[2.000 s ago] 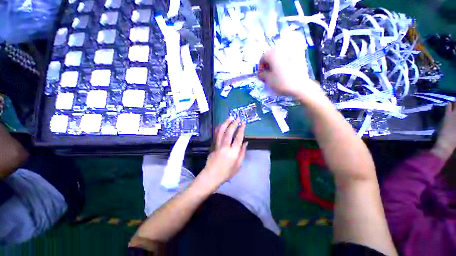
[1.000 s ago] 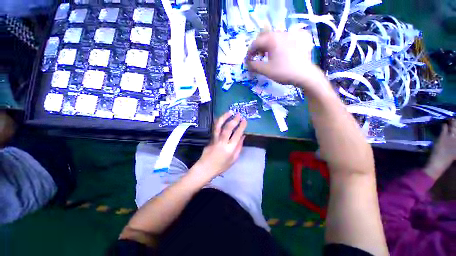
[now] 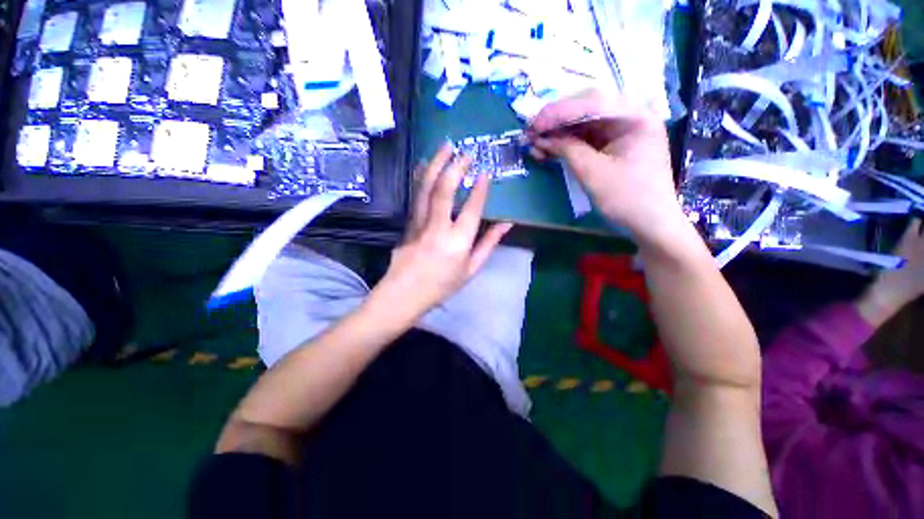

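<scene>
A small circuit board (image 3: 494, 157) lies flat on the green bench top, near its front edge. My left hand (image 3: 446, 228) rests at the board's left end, fingertips on it and fingers spread. My right hand (image 3: 613, 162) is at the board's right end, thumb and forefinger pinched on a ribbon cable that is mostly hidden by the fingers; its blue tip (image 3: 526, 148) shows at the board's edge. Whether the tip sits in a connector cannot be told. A pile of loose white ribbon cables (image 3: 486, 41) lies behind the board.
A black tray (image 3: 390, 193) at left holds rows of boards; one white cable (image 3: 274, 243) hangs over its front edge. Boards with tangled white cables (image 3: 780, 132) fill the right tray. A red frame (image 3: 598, 314) stands below the bench. A person's purple sleeve (image 3: 831, 405) is at right.
My right hand has come forward from the loose cable pile to the board's right end. My left hand stays at the board. The camera view has shifted, so the bench sits higher in the picture.
</scene>
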